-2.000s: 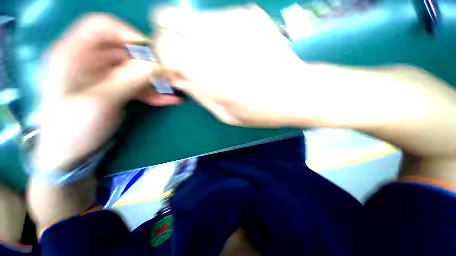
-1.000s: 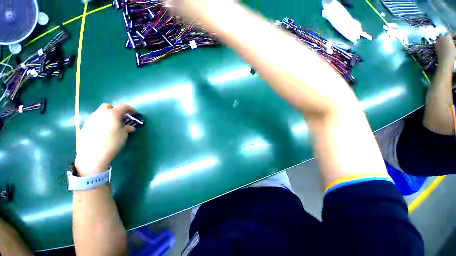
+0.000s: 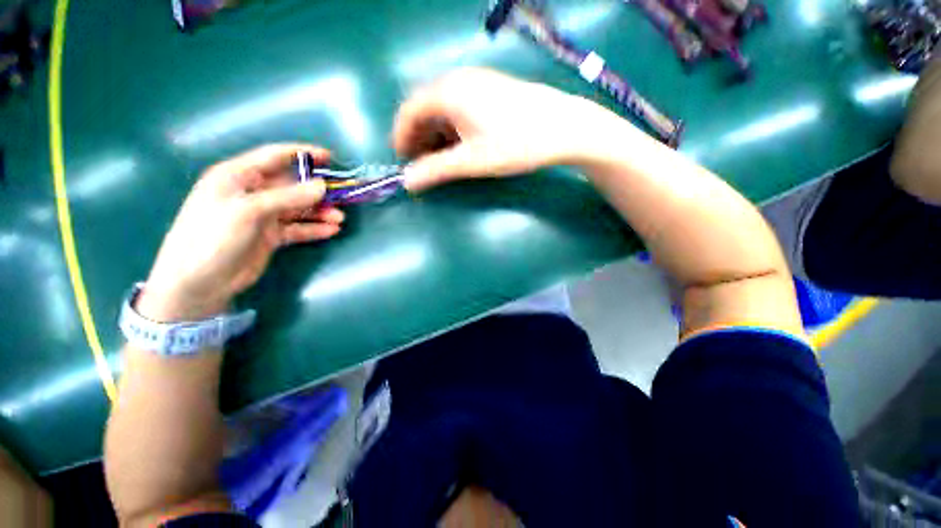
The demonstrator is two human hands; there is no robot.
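My left hand [image 3: 242, 222], with a pale watch at the wrist, holds a black connector housing [image 3: 303, 170] with a pale strip between its fingertips. Several wires [image 3: 361, 184], white, yellow and purple, run from the housing to the right. My right hand [image 3: 464, 129] pinches the wires' right part between thumb and fingers, above the green table [image 3: 495, 232]. The wires' far ends are hidden by my right hand.
A wire harness with a white label [image 3: 591, 67] lies beyond my right forearm. More harnesses [image 3: 702, 29] lie at the far edge. Another person's arm [image 3: 918, 139] is at the right. A yellow tape line [image 3: 64, 206] runs along the left.
My right hand has come back from the far harness pile to my left hand and now pinches wires. My left hand has moved slightly up and right. A labelled harness now lies apart at the far side.
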